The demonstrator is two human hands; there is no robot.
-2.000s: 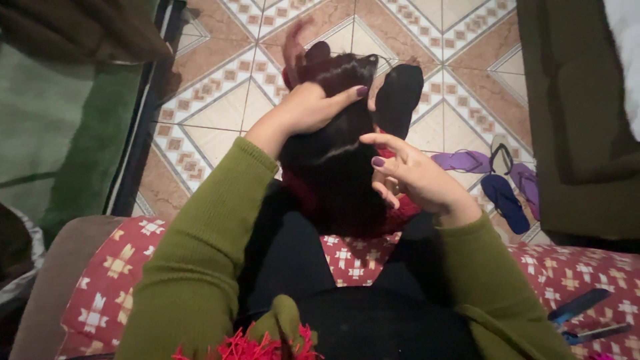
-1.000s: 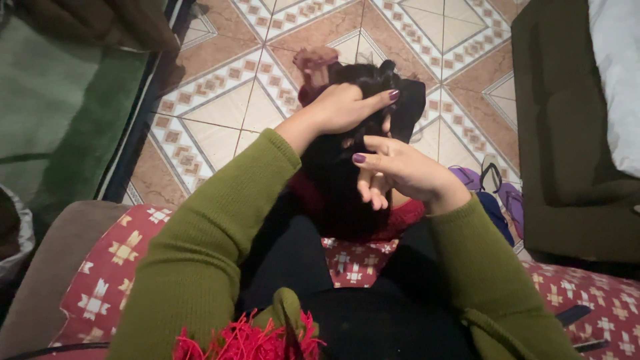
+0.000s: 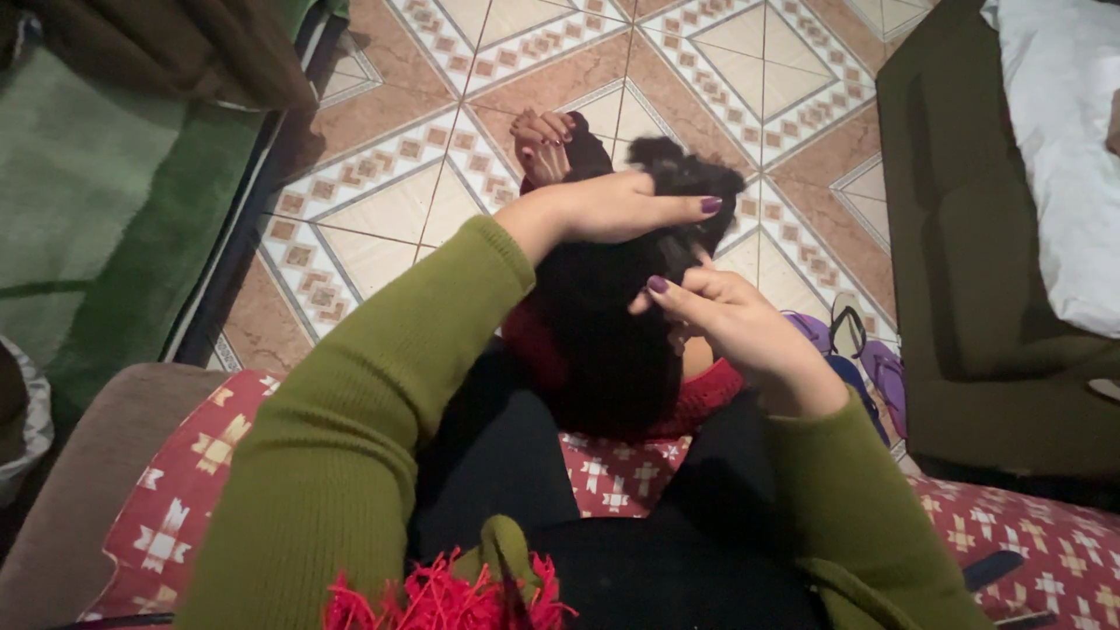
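Observation:
Between my knees sits a person in a red top, seen from above, whose long dark hair hangs down the back. My left hand lies across the top of the hair with the thumb stretched out to the right; its other fingers are hidden in the hair. Lower and to the right, my right hand has its thumb and fingertips at the right side of the hair. Whether it pinches a strand is too dark to tell. The person's bare foot shows past the head.
Purple flip-flops and a dark blue one lie on the tiled floor at right, beside a dark sofa bearing a white cloth. Flat dark tools lie on the red patterned cover at lower right.
The hair lying over the head has shifted to the right, and my left hand has moved right with it. The person's bare foot shows more plainly than two seconds ago.

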